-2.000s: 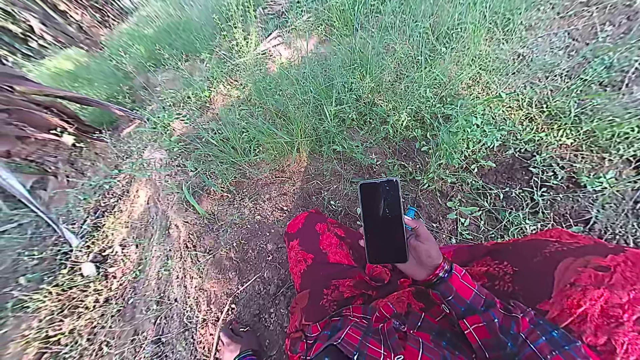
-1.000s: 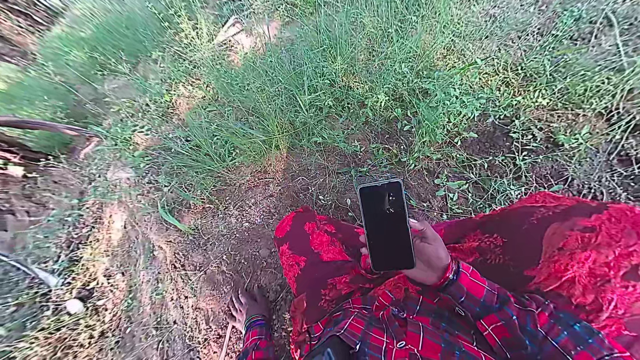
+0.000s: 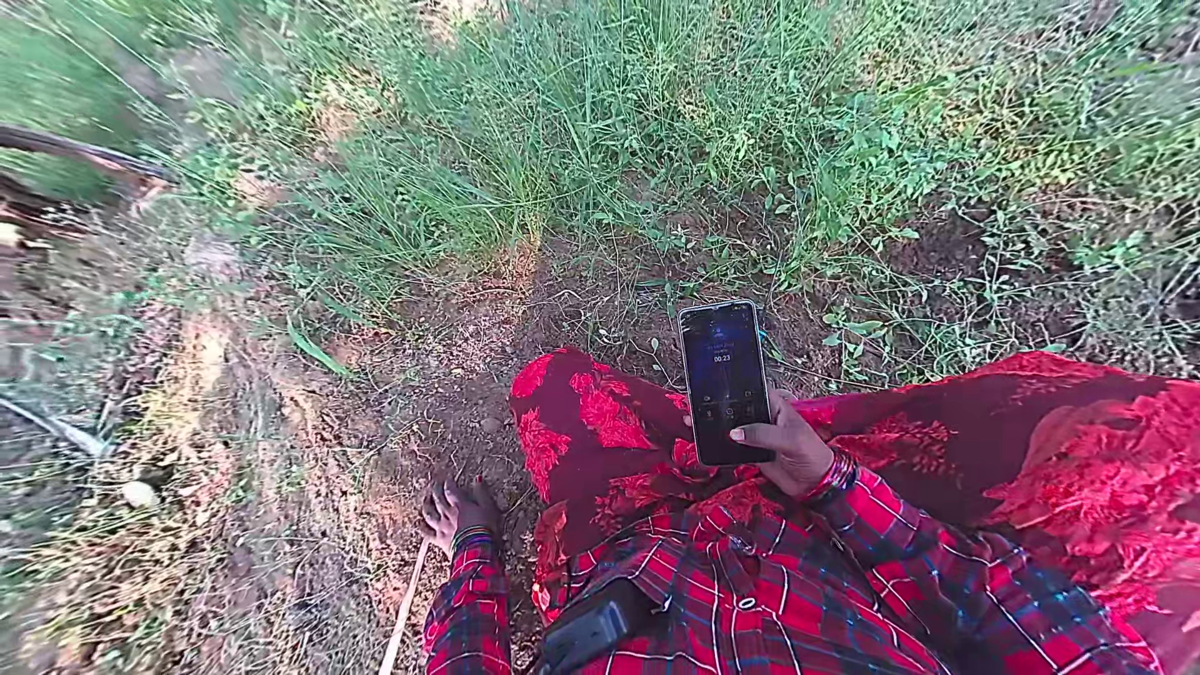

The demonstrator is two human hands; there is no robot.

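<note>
A smartphone (image 3: 724, 384) with a lit, dim screen is held upright in my right hand (image 3: 792, 445), whose thumb lies over the lower part of the glass. Bangles circle that wrist. To the left of my knee, my left hand (image 3: 459, 511) is down at the bare soil with its fingers spread, beside the upper end of a thin pale stick (image 3: 405, 609). Whether the fingers touch the stick cannot be told. Both arms wear red plaid sleeves.
A red patterned cloth (image 3: 600, 422) covers my legs. A black device (image 3: 600, 628) sits at my waist. Green grass (image 3: 581, 122) grows ahead; at the left are a dry branch (image 3: 84, 150), a pale stalk (image 3: 61, 427) and a small whitish round object (image 3: 141, 494).
The phone's screen was dark and now shows a dim display, and my right thumb has moved onto it. My left hand, low at the frame's edge two seconds ago, has come further into view.
</note>
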